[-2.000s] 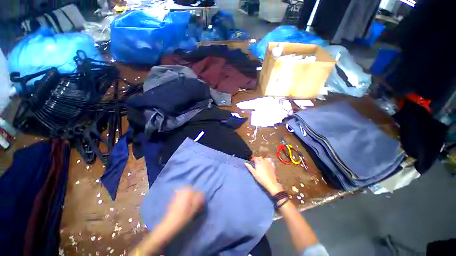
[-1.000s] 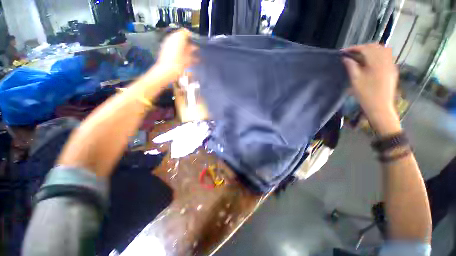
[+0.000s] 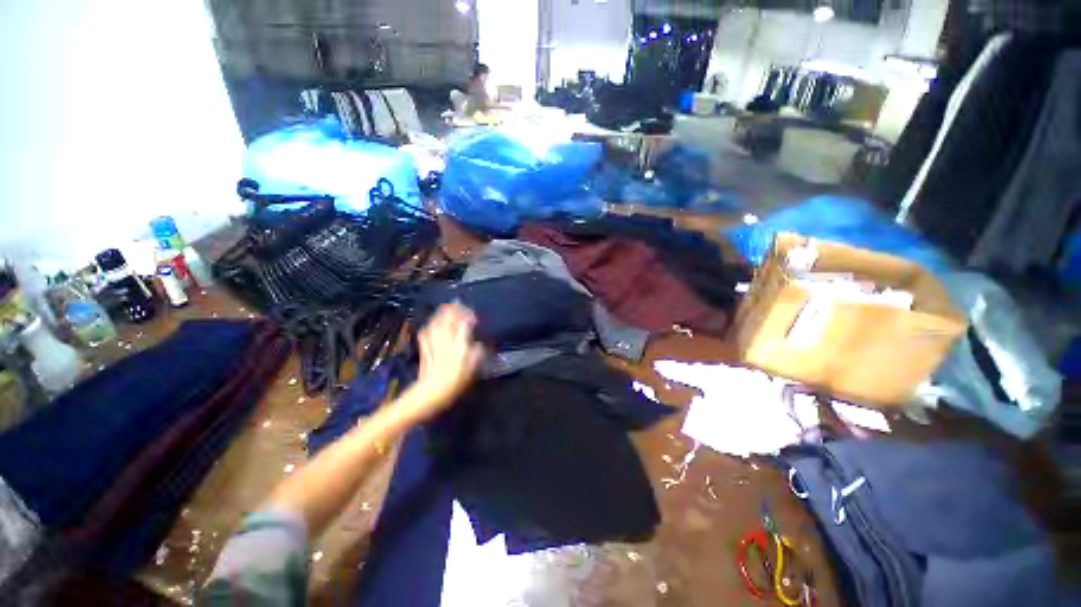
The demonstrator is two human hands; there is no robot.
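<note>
My left hand (image 3: 451, 356) reaches over the loose garment pile in the middle of the table. It is blurred, and its fingers are at a dark navy garment (image 3: 522, 311); I cannot tell if they grip it. A black garment (image 3: 557, 462) lies in front of the pile. My right hand is not in view. The folded grey-blue trouser stack (image 3: 948, 510) lies at the lower right, cut by the edge. Red and yellow handled snips (image 3: 773, 567) lie beside it.
A black hanger heap (image 3: 314, 255) stands behind left, with folded navy and maroon garments (image 3: 142, 409) before it. Bottles (image 3: 166, 255) stand by the wall. An open cardboard box (image 3: 830, 344) and white pieces (image 3: 747, 409) are right of centre. A person (image 3: 478, 89) is far back.
The grey-blue trousers held up by both hands are no longer held. My left hand has moved to the pile. My right hand has left the view. The view has turned left.
</note>
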